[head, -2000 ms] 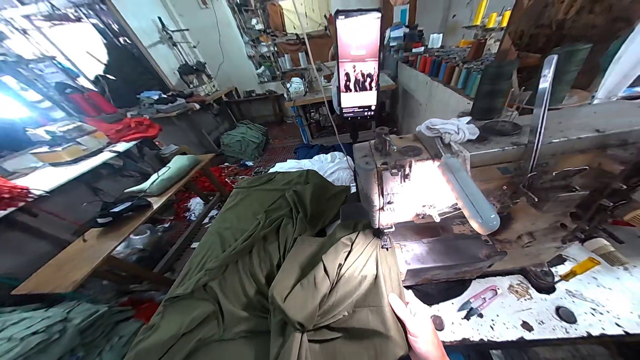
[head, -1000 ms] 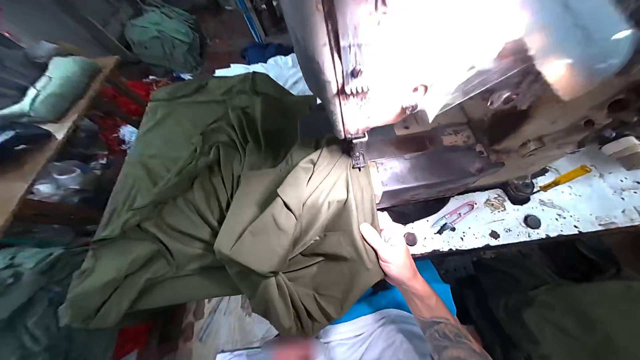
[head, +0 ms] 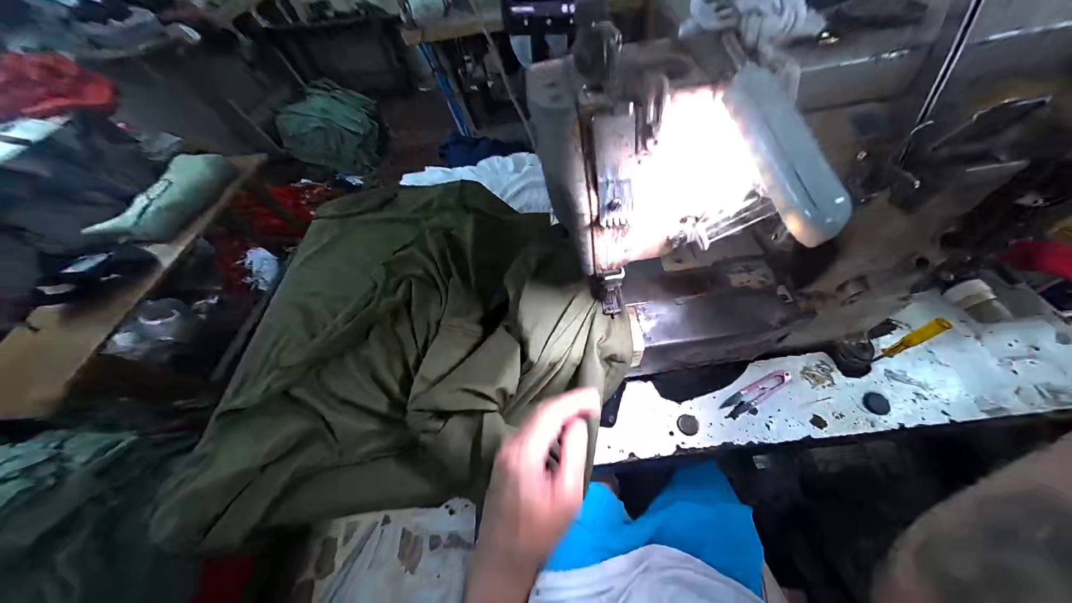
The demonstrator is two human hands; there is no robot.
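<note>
Dark olive-green cloth (head: 377, 368) lies in loose folds on the left of the sewing machine (head: 561, 159), its right part beneath the presser foot (head: 612, 297). My left hand (head: 540, 469), blurred, is over the lower right part of this cloth, thumb and forefinger curved with a small gap between them. Whether it pinches any fabric does not show. My right hand cannot be made out; a blurred, skin-toned shape at the lower right edge may be part of my right arm. A bright light shines beside the needle area.
Pink-handled thread snips (head: 758, 392), a yellow-handled tool (head: 917, 337) and dark round pieces lie on the worn white tabletop (head: 804, 419). A wooden bench (head: 75, 343) with a pale green cloth bundle (head: 180, 197) stands left. White cloth (head: 494, 180) lies behind the olive cloth.
My right hand, at the cloth's right edge one second ago, has left that spot. My left hand has come into view over the cloth. The view has moved back from the machine.
</note>
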